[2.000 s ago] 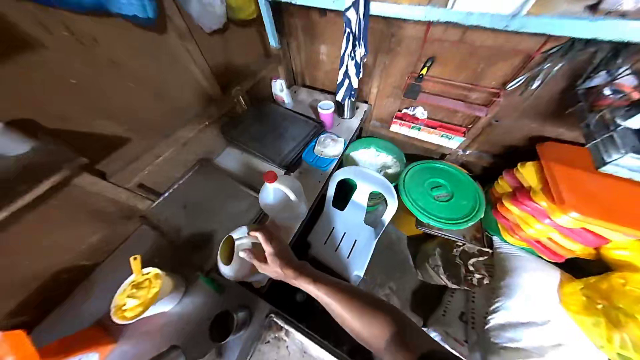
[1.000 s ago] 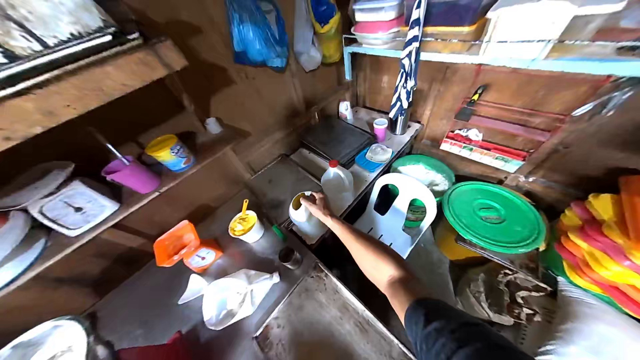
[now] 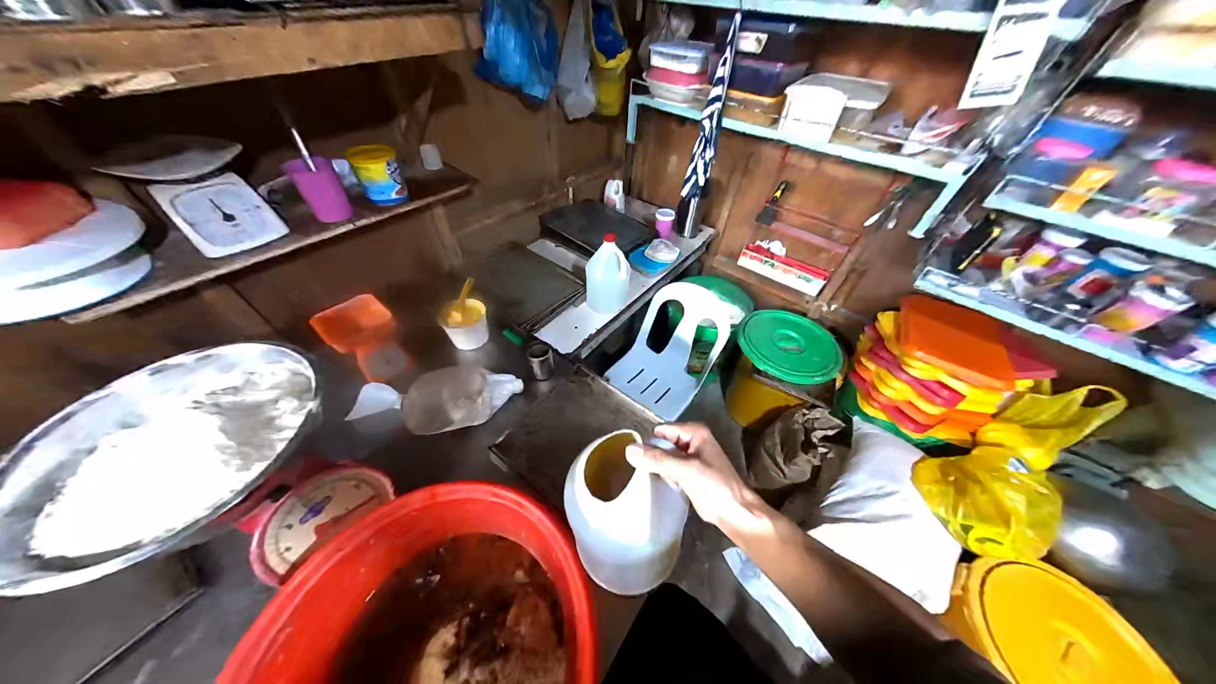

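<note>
My right hand grips the handle of a white plastic jug with its top cut open. The jug is upright, just right of a red plastic basin that holds a brown, wet-looking mixture. Left of the basin are a dial scale with a red rim and a large metal bowl of white powder. My left hand is not in view. Behind the jug, a clear plastic jug lies on its side near a metal cup.
A white tub with a yellow scoop and a red-capped jug stand farther back. A white plastic chair, green-lidded bucket and yellow-lidded container are to the right. A wooden shelf holds a white scale.
My right hand has brought the cut-open jug from beside the red-capped jug toward me, next to the red basin. The view has swung, bringing the basin and powder bowl into sight.
</note>
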